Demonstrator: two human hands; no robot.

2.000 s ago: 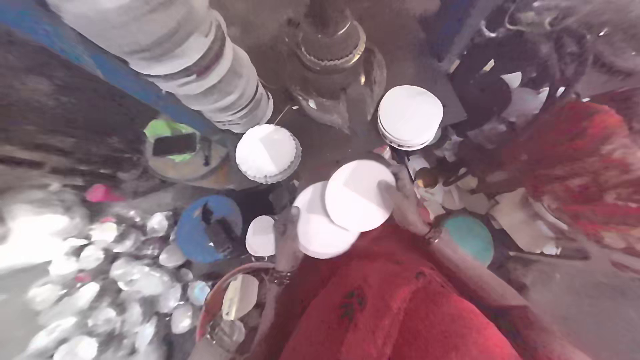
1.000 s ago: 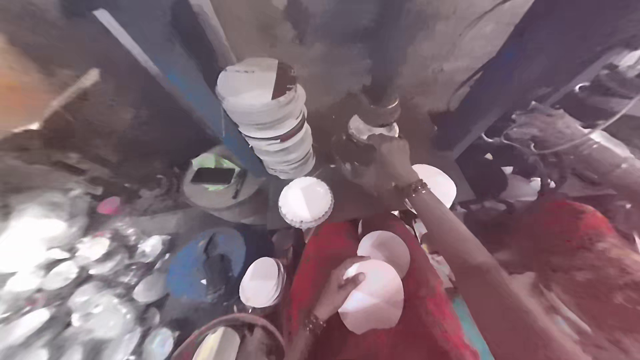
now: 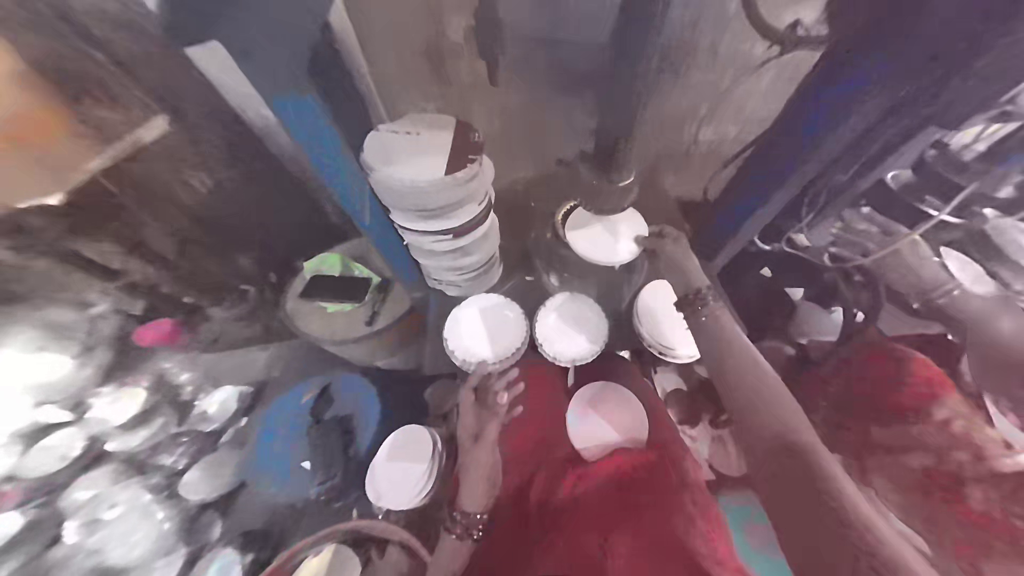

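Observation:
Under the round press head, a pale paper disc lies over the die, its right edge pinched by my right hand. My left hand has its fingers spread just below a fluted white paper plate, apparently holding nothing. Beside that plate sits a second fluted plate. A pale stack of discs is partly behind my right wrist. Another round disc rests on the red cloth over my lap.
A tall stack of discs stands left of the press. A phone lies on a round stand. More discs are at lower left, near a basket rim. Blue posts flank the press.
My left hand has let go of the discs it held and moved up near the fluted plates. A second fluted plate now lies beside the first. My right hand now holds a disc at the press.

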